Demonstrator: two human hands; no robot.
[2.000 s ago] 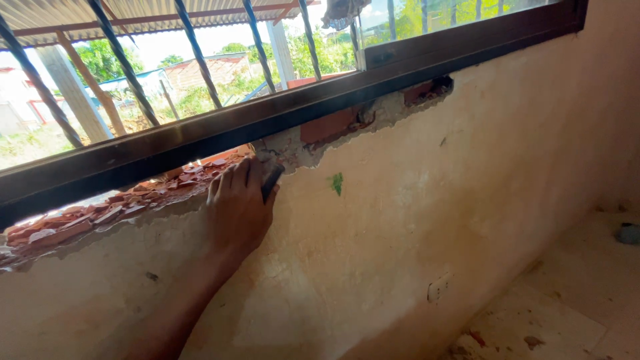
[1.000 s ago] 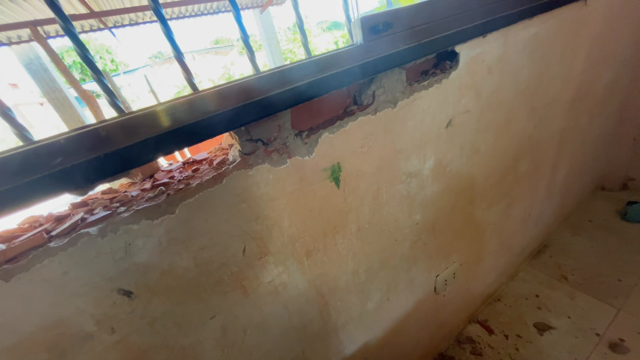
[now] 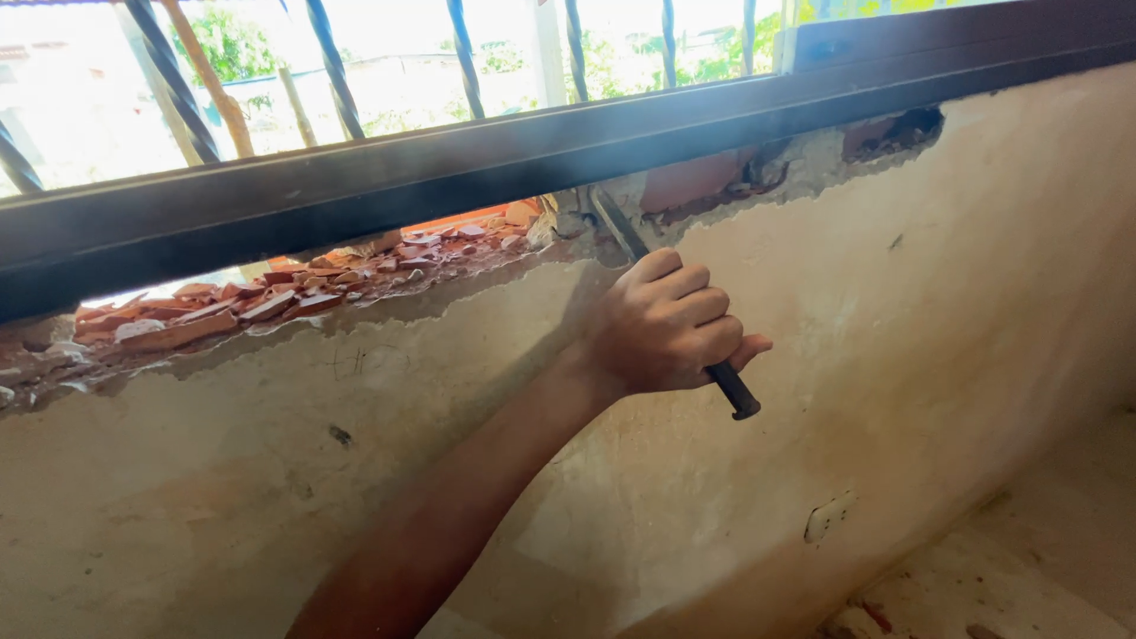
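Observation:
My left hand (image 3: 670,324) is closed around a dark metal chisel (image 3: 732,390), held at a slant against the plastered wall (image 3: 532,355). The chisel's upper end meets the broken masonry (image 3: 612,222) just below the window frame (image 3: 497,160). Its flared struck end sticks out below my fist. To the left of the tip, broken red brick pieces (image 3: 293,297) lie in the opened gap under the frame. Exposed brick (image 3: 697,182) shows to the right of it. My right hand is out of view.
Twisted metal window bars (image 3: 333,71) stand behind the frame. A wall socket (image 3: 830,517) sits low on the right. The floor (image 3: 985,568) at the lower right carries bits of debris. Another hole (image 3: 914,129) is broken under the frame farther right.
Two seconds ago my left hand was up at the broken edge with a dark object; one second ago it was out of view. It is back now, gripping the chisel against the masonry.

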